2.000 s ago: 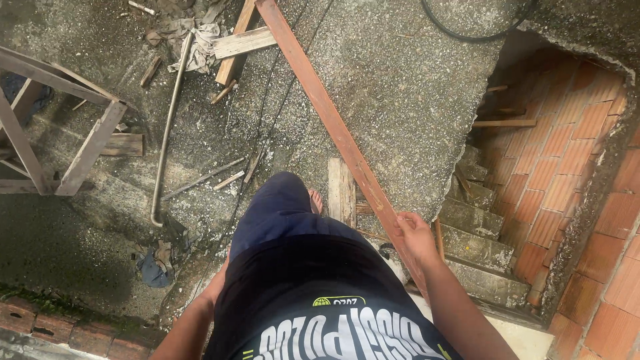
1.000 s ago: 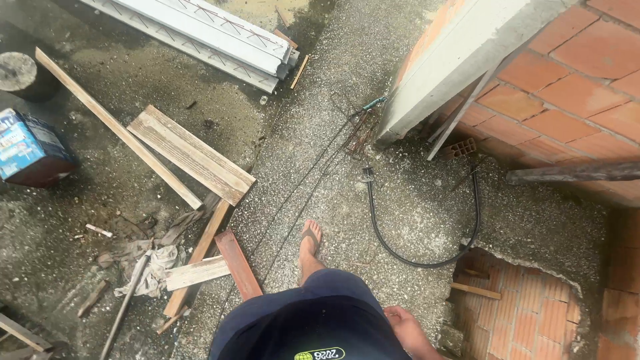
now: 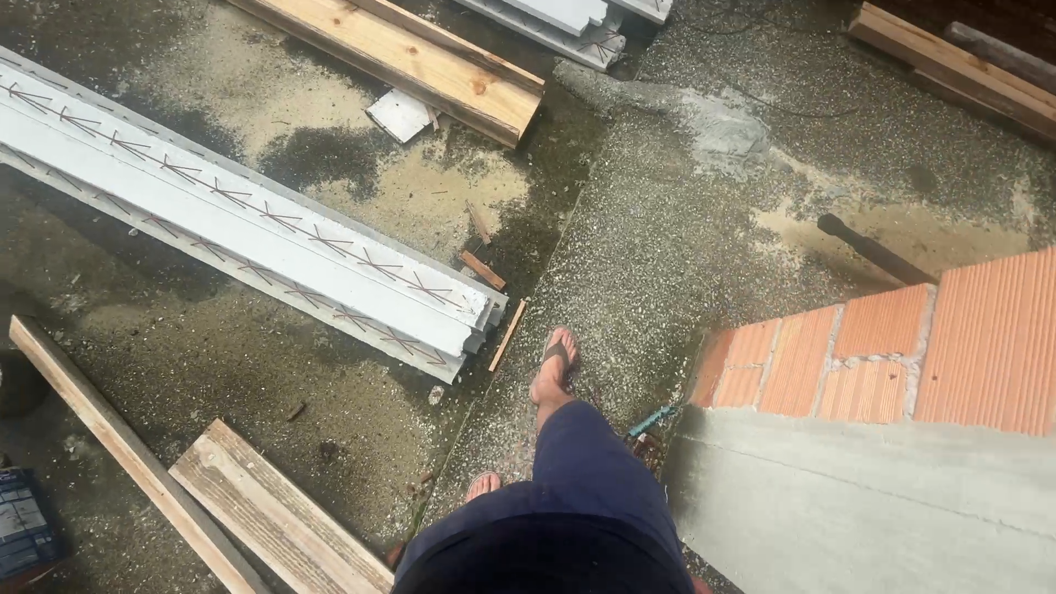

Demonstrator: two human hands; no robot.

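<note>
Neither of my hands shows clearly in the head view; at most a sliver of skin is at the bottom edge, right of my dark shorts (image 3: 590, 470). My foot in a flip-flop (image 3: 559, 355) is forward on rough concrete, and the other foot (image 3: 483, 485) is behind it to the left. Left of my feet lies a stack of white concrete lattice joists (image 3: 247, 223) with exposed steel bars. Nearer, at the lower left, are a wide wooden board (image 3: 276, 503) and a long narrow timber (image 3: 124, 445).
On the right stands a hollow clay brick wall (image 3: 874, 363) with a grey concrete face (image 3: 858, 487). A wooden channel form (image 3: 412, 66) lies ahead, a mortar heap (image 3: 726, 132) farther right. More timber (image 3: 957, 66) is at the upper right. A teal tool-like piece (image 3: 652, 419) lies by the wall.
The view has moved forward, past the stair opening and the black hose. Two seconds ago my right hand was at a long reddish board; now neither that board nor the hand is plainly in sight.
</note>
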